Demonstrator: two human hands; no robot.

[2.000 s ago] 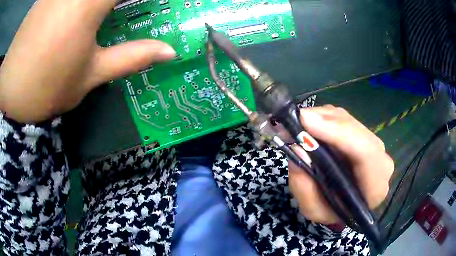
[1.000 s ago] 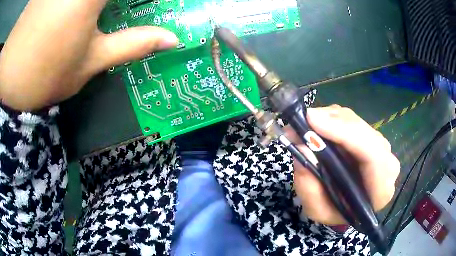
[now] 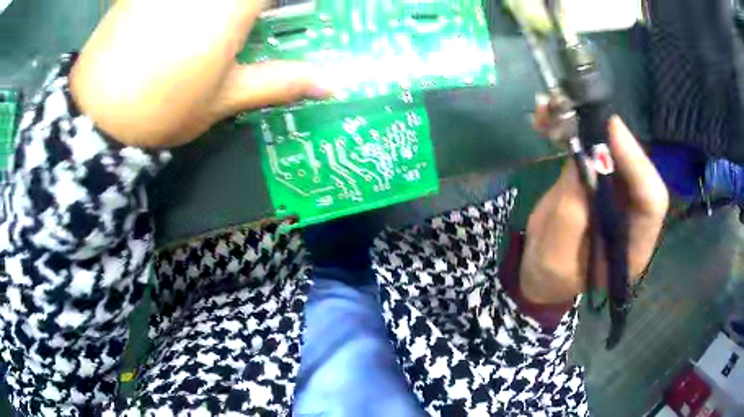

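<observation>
A green PCB panel (image 3: pixel 408 49) lies at the top centre, blurred and cut off by the top edge. My left hand (image 3: pixel 175 69) rests on its left part with the thumb along its lower edge; its other fingertips are out of the picture. A green backing board (image 3: pixel 351 167) with pale traces shows below the panel, partly under it. My right hand (image 3: pixel 604 212) holds the black soldering iron (image 3: pixel 602 155), with the solder feed tube (image 3: pixel 548 72) beside it. The iron points up, to the right of the panel and apart from it; its tip is out of view or blurred.
The dark green mat (image 3: pixel 212 183) ends at an edge near my lap. A pale object (image 3: pixel 604 15), cut off, is at the top right. Dark ribbed fabric (image 3: pixel 693 77) and a blue item (image 3: pixel 679 167) are at the right. A red and white box (image 3: pixel 689 391) is at the lower right.
My right hand has lifted the iron off the panel and moved it right and up, turned more upright. The boards and my left hand appear shifted right in the picture.
</observation>
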